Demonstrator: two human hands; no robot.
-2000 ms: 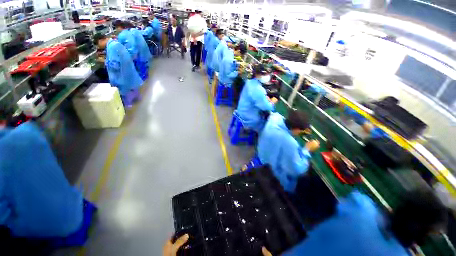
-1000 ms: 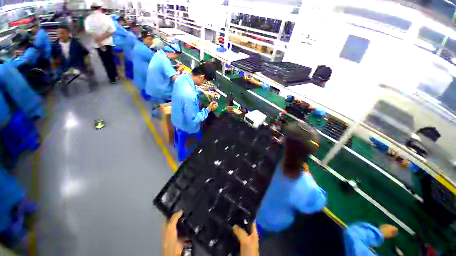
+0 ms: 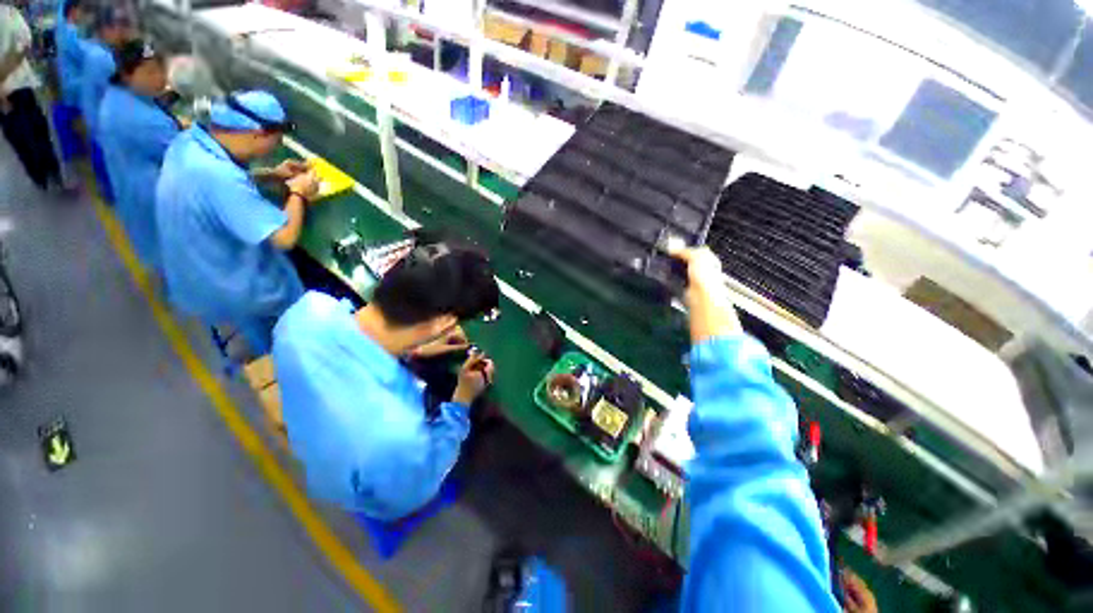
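Note:
A large black blister tray is over the white shelf, its near part blurred and reaching over the green belt. A blue-sleeved arm, which looks like my right arm, reaches up from the lower right. My right hand holds the tray's near right corner; its fingers are partly hidden. My left hand is not in view. The tray's pocket contents cannot be made out.
Stacked black trays lie right of the held tray. A small blue bin stands on the shelf. A shelf post rises left. Below are a green basket with tools and a seated worker. Another hand shows lower right.
The view has turned right towards the bench. The tray has gone from in front of me over the aisle up to the shelf. My left hand has left the view.

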